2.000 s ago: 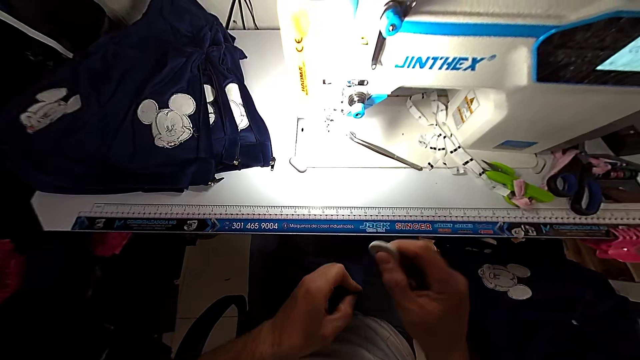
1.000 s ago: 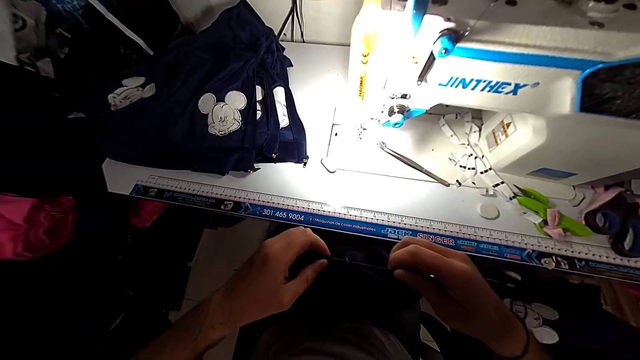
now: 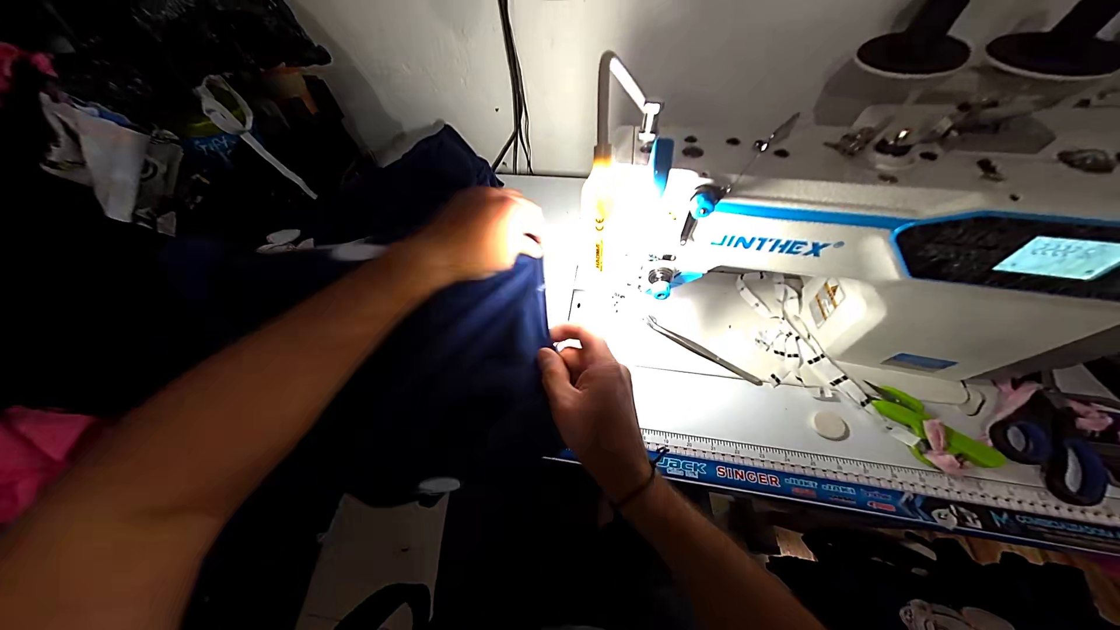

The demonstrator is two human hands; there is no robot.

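A piece of dark navy fabric (image 3: 477,350) is stretched between my two hands, left of the sewing machine (image 3: 787,236). My left hand (image 3: 494,229), slightly blurred, grips its upper edge. Lower down, my right hand (image 3: 591,381) pinches the same edge between thumb and fingers, close to the machine's lit bed. Behind my left arm lies more navy fabric (image 3: 420,179), with part of a white printed patch (image 3: 354,250) showing. The lower part of the held fabric merges into the dark.
Tweezers (image 3: 704,350), a white tape (image 3: 801,341) with dark marks, a pale round disc (image 3: 829,426), green-handled snips (image 3: 941,429) and dark-handled scissors (image 3: 1063,451) lie on the table. A ruler strip (image 3: 787,464) runs along its front edge. Black cables (image 3: 514,96) hang behind.
Both hands have moved up from below the table's front edge, now spreading navy fabric over the left side. The pale disc, in my right hand at first, lies on the table. The view has shifted.
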